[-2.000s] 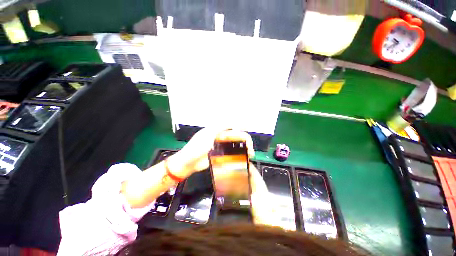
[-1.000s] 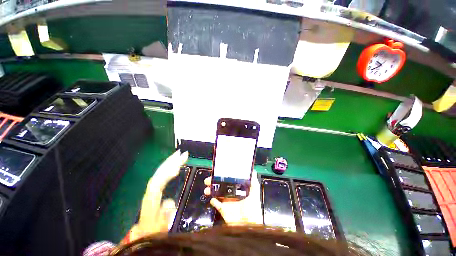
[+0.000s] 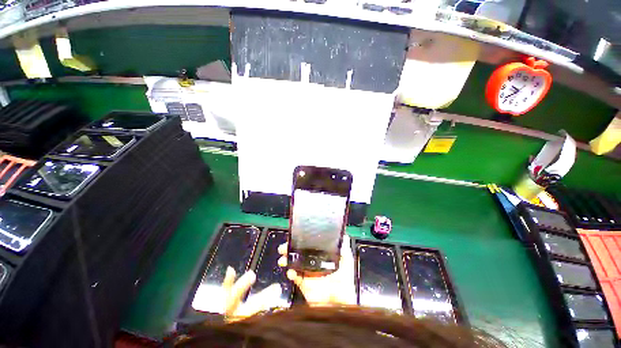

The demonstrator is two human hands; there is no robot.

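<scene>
My right hand (image 3: pixel 328 284) holds a smartphone (image 3: pixel 319 221) upright by its lower part. Its screen shows a whitish camera view with controls at the bottom. The phone stands in front of the white test chart (image 3: pixel 310 129). My left hand (image 3: pixel 250 296) is low and left of the phone, fingers apart and holding nothing, partly cut off by hair at the bottom edge. A black phone tray (image 3: pixel 447 280) lies flat below, with dark phones in its slots; the held phone and my hands hide its middle.
Stacked black trays (image 3: pixel 146 224) with phones on top stand at left. A pink-purple object (image 3: pixel 382 226) lies right of the chart. A row of dark phones (image 3: pixel 572 274) and an orange-red tray (image 3: pixel 608 262) are at right. A red clock (image 3: pixel 519 87) hangs upper right.
Both hands were at the phone at first; my left hand has let go and moved left, then down toward the tray. The phone's view changed from orange-brown to whitish.
</scene>
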